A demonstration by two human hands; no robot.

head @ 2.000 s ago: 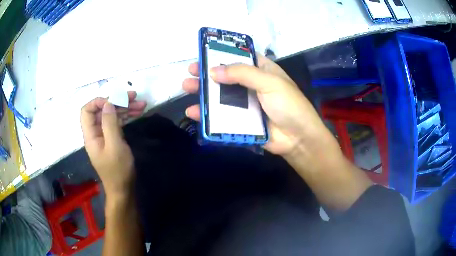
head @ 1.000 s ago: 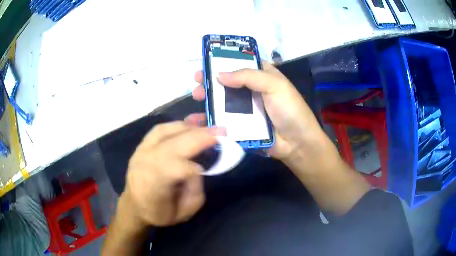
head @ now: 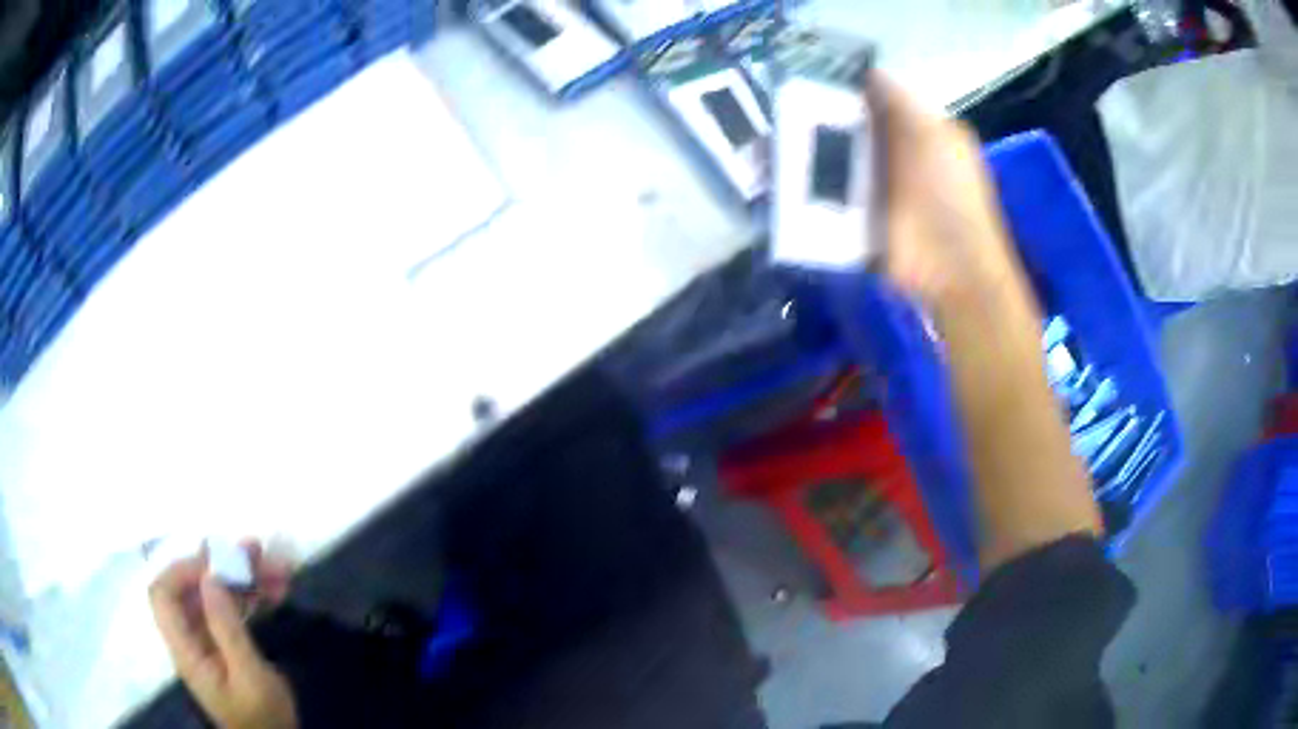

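My right hand holds a phone housing unit by its right side, near the bench's right end. The unit is upright, inner side showing, with a white area and a black pad on it. The image is blurred there and my fingers are partly hidden. My left hand is at the lower left over the bench edge, pinching a small white piece.
Units with black pads lie on the bench at the top, beside the held unit. Tall stacks of blue-edged units stand at the upper left. A white sheet covers the bench. A blue bin and red stool are below at right.
The view has turned right. My right hand has carried the unit away from my lap to the bench's right part. My left hand has drawn back left with the white piece.
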